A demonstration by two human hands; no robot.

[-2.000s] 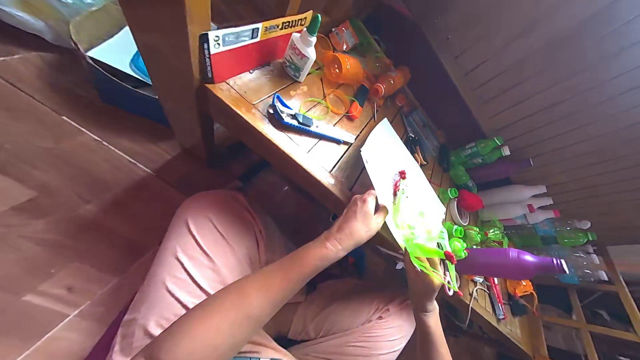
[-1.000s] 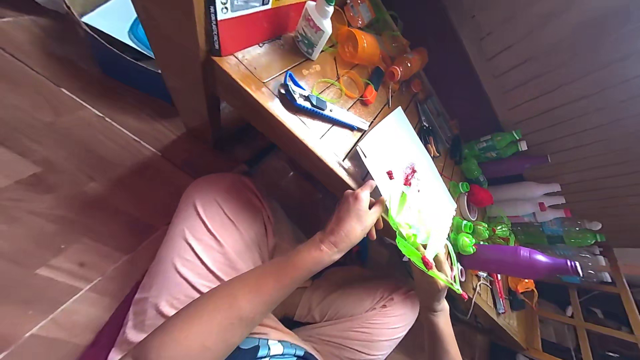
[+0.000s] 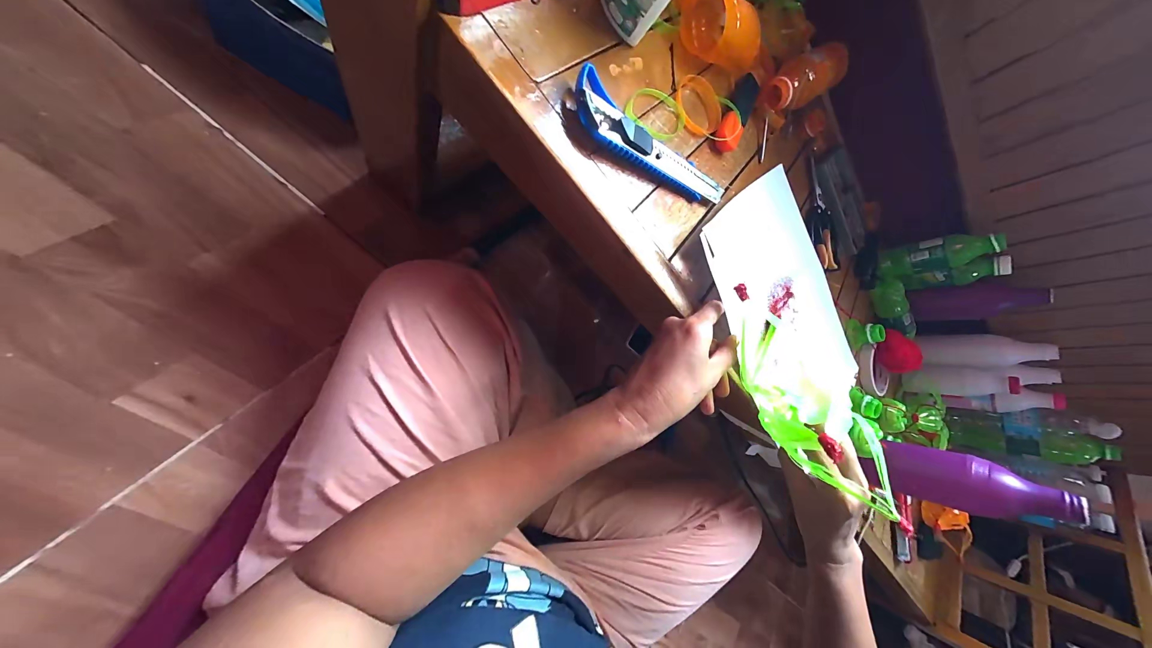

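My left hand (image 3: 686,364) is at the near long edge of a white sheet (image 3: 765,229), its thumb on the edge and other fingers curled beside it. Under the sheet's lower end, my right hand (image 3: 832,504) holds it from below, partly hidden. Bright green plastic strips (image 3: 792,427) with red tips lie over that lower end and hang past it near the right fingers. A dark red glittery patch (image 3: 781,297) and a small red spot (image 3: 741,292) mark the sheet. A blue utility knife (image 3: 643,144) rests on the wooden table above it.
Green and orange rings (image 3: 697,103), an orange cut bottle (image 3: 720,34) and scissors (image 3: 821,220) lie on the wooden table (image 3: 558,189). Green bottles (image 3: 940,256), white bottles (image 3: 985,349) and a purple bottle (image 3: 981,481) line the right side. A dark box (image 3: 279,58) is on the floor.
The green strips have shifted toward the lower end of the sheet; in the earliest frame they reached up near the red patch. The view has moved closer.
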